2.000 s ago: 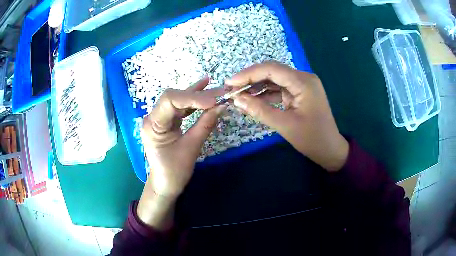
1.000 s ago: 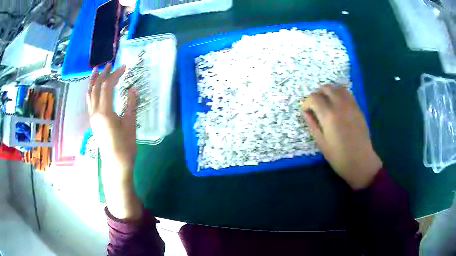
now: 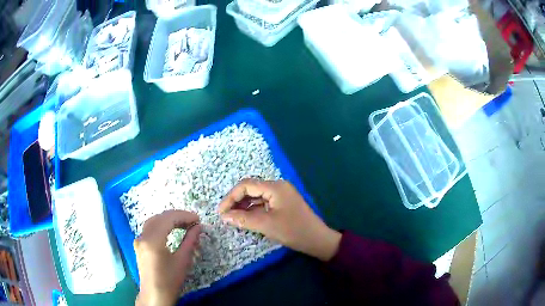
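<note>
A blue parts tray [image 3: 291, 190] full of tiny white plastic pieces [image 3: 203, 156] lies in front of me. My left hand [image 3: 167, 246] is over its lower left part, with the fingers curled and the thumb near the index finger. My right hand [image 3: 272, 214] is over the tray's lower right part, thumb and index finger brought together. The hands are apart. Anything between the fingertips is too small to make out. Left of the tray, a whitish parts box [image 3: 89, 239] holds thin dark-looking pins [image 3: 76, 242].
Clear box lids [image 3: 416, 152] lie stacked near the right table edge. Tubs [image 3: 181, 54] with pale parts and a milky tub [image 3: 97, 116] stand at the far left. Whitish boxes [image 3: 345, 45] stand at the far side. A second blue tray [image 3: 18, 179] holds a phone [image 3: 37, 182].
My left hand has moved from the pin box to the blue tray. My right hand has come closer to it, still over the tray. The view has shifted, showing more of the far side.
</note>
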